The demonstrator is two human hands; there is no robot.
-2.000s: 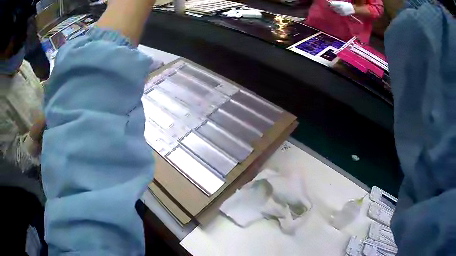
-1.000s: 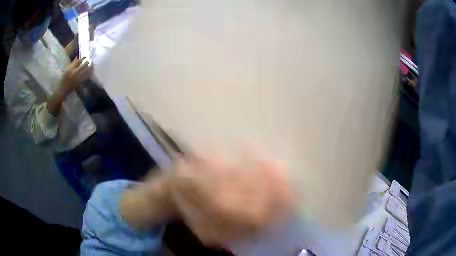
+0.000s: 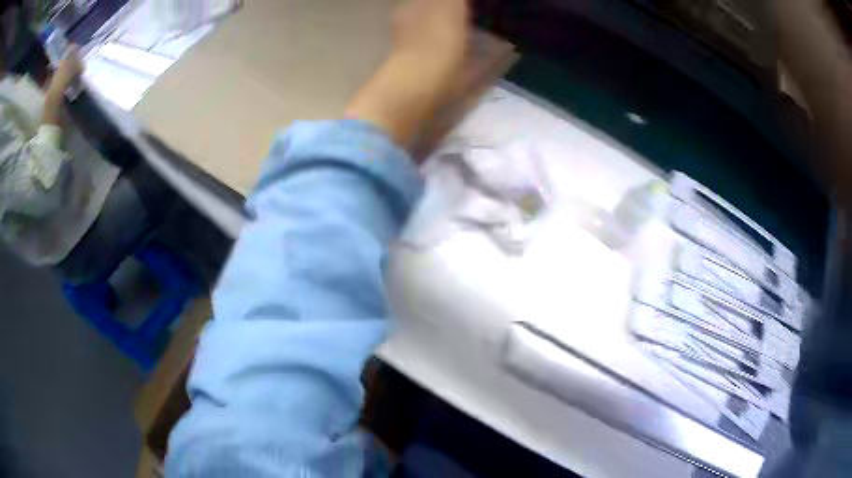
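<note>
A brown cardboard sheet (image 3: 271,75) lies at the upper left, and no silver panels show on top of it. My left hand (image 3: 430,33) is blurred at its right part, near the edge; its fingers are cut off or hidden, so its grip cannot be told. My right forearm shows at the upper right, but the hand is out of the picture. A silver panel (image 3: 626,397) lies on the white board (image 3: 448,313) at the lower right. A crumpled white cloth (image 3: 495,191) lies beside the cardboard.
White insert frames (image 3: 719,299) lie in an overlapping pile at the right. A blurred translucent bottle (image 3: 635,210) is left of them. A dark green strip (image 3: 598,98) runs behind the board. A person in a pale top and a blue stool (image 3: 131,313) are at the left.
A plain cardboard sheet now covers where the silver panels showed. The large blurred sheet is no longer raised before me. The view has shifted, and the silver panel at the lower right shows.
</note>
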